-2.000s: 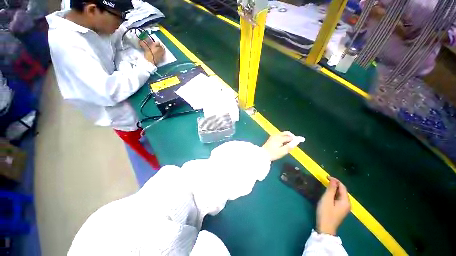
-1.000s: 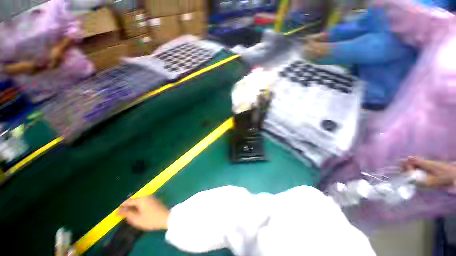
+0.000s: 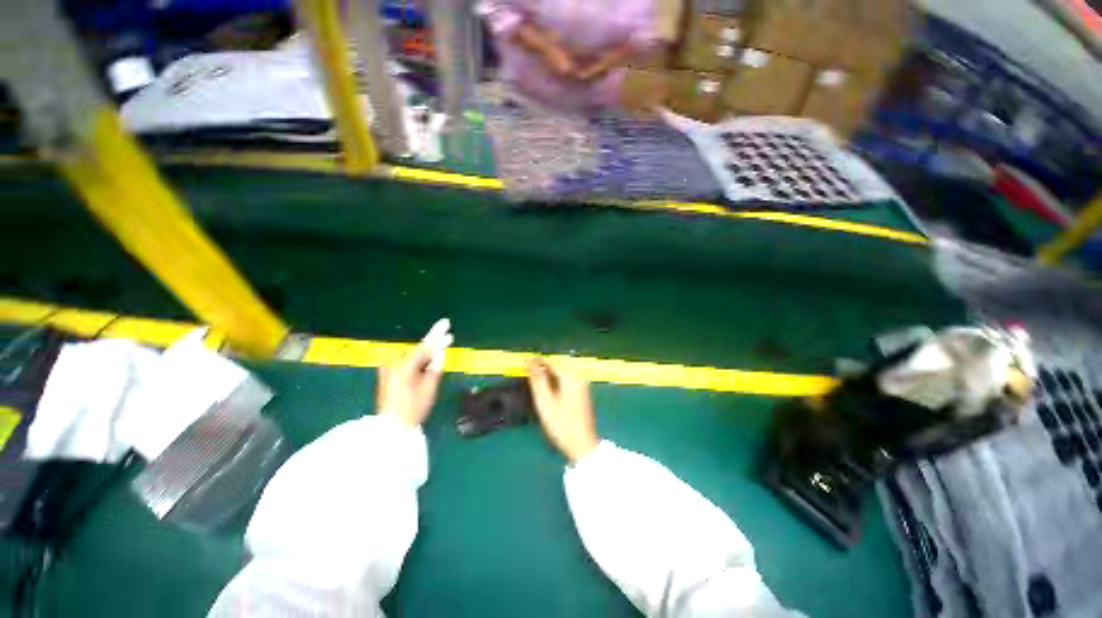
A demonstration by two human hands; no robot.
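A flat black fixture [image 3: 496,407] lies on the green bench mat, just inside the yellow edge, between my hands. My left hand [image 3: 412,379] is to its left at the yellow edge, with white tips on its fingers; whether it holds anything cannot be seen. My right hand [image 3: 561,404] is beside and over the right end of the fixture, thumb and fingers drawn together; anything between them is too small to tell.
A green conveyor belt [image 3: 677,290] with a faint dark disc [image 3: 598,319] runs beyond the yellow edge. A yellow post [image 3: 181,242], white paper [image 3: 91,398] and striped clear tray [image 3: 212,471] are left. A black bulky object [image 3: 834,447] and foam sheets [image 3: 1015,519] are right. A person [image 3: 574,42] is across.
The view has swung from left to far right and back to the middle. Both hands now show at the yellow edge, with the fixture between them; the neighbouring worker on the left is out of view.
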